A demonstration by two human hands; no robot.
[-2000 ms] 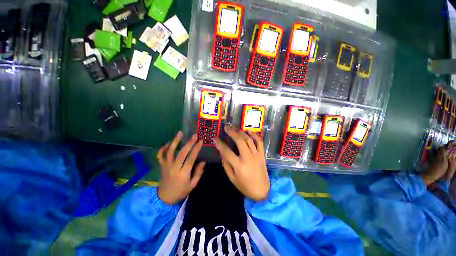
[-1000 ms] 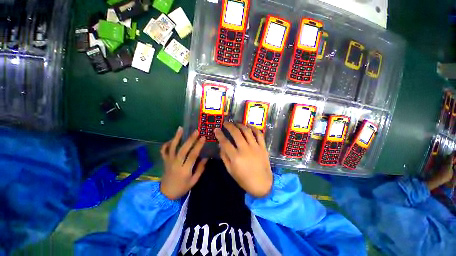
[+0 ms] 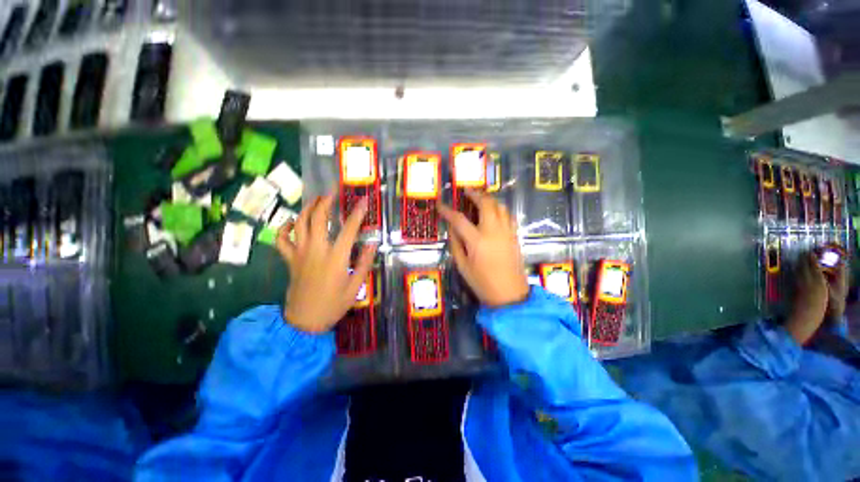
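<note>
Red keypad phones with lit white screens lie face up in the two rows of the clear blister tray (image 3: 622, 160). My left hand (image 3: 325, 264) is over the left column, its fingers at the keypad of the top-left phone (image 3: 358, 165); it partly covers the phone below. My right hand (image 3: 490, 249) reaches over the top row, fingers spread between the second phone (image 3: 421, 179) and the third phone (image 3: 469, 165). Neither hand grips a phone. Two dark yellow-framed pieces (image 3: 549, 171) lie in the top right pocket.
A pile of green, white and black batteries (image 3: 184, 221) lies left of the tray. A clear tray (image 3: 57, 311) is at far left, with dark long phones or housings (image 3: 90, 89) behind it. A white strip (image 3: 453, 102) runs behind. At right, another person's hands (image 3: 811, 297) work at another tray.
The view has tilted up, showing more behind the tray. Both hands have moved from the lower-left phones to the top row's phones.
</note>
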